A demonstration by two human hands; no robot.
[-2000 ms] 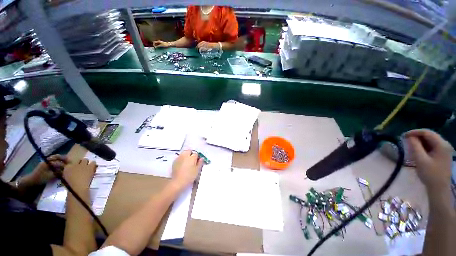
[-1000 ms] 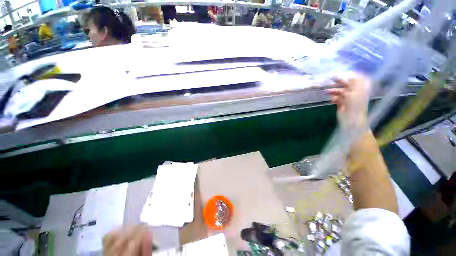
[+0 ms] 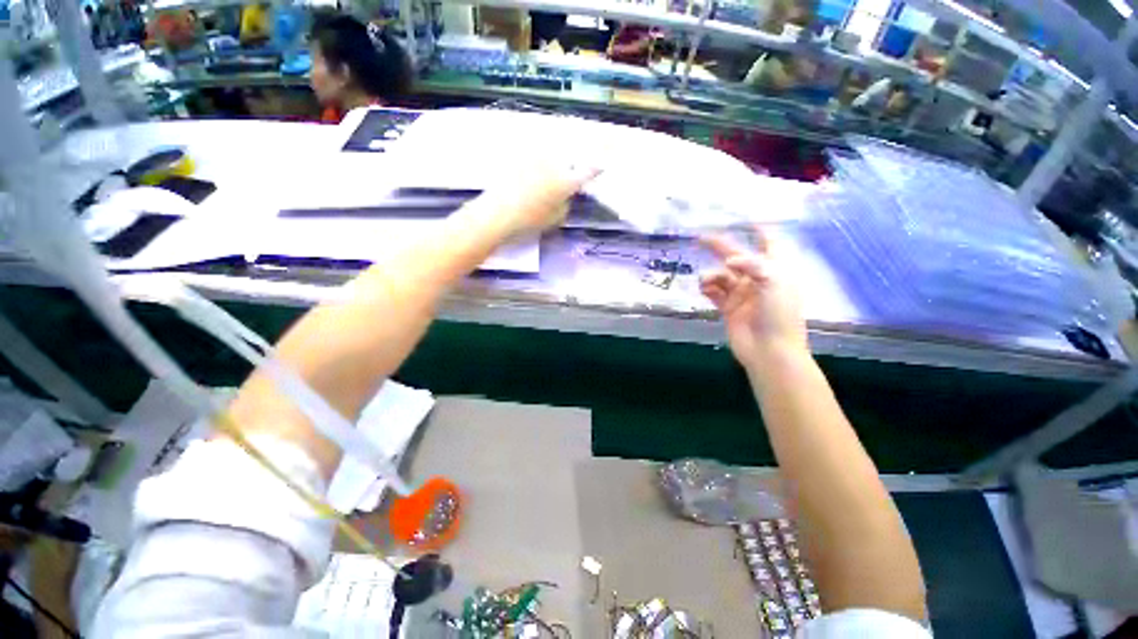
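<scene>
My left hand (image 3: 543,204) reaches over the upper shelf, its fingertips at a bright white sheet-like stack (image 3: 487,144); glare hides whether it grips anything. My right hand (image 3: 749,293) is raised at the shelf's front edge, fingers apart, with nothing seen in it. Blurred, clear-whitish material (image 3: 668,206) lies between the hands. Below on the bench are the orange screw bowl (image 3: 427,514), wired green circuit boards (image 3: 499,612), loose pouch batteries (image 3: 655,618) and white plastic housings (image 3: 381,443), partly hidden by my left arm.
A tall stack of bluish clear sheets (image 3: 961,243) stands right on the shelf. Battery rows (image 3: 774,568) and a clear bag of small parts (image 3: 718,491) lie beside my right forearm. A black hanging tool (image 3: 422,578) and its cord cross near the bowl. A person (image 3: 356,69) is beyond the shelf.
The view has lifted from the bench to the shelf. My left hand has left the bench and reached up onto the shelf; my right hand is also over it.
</scene>
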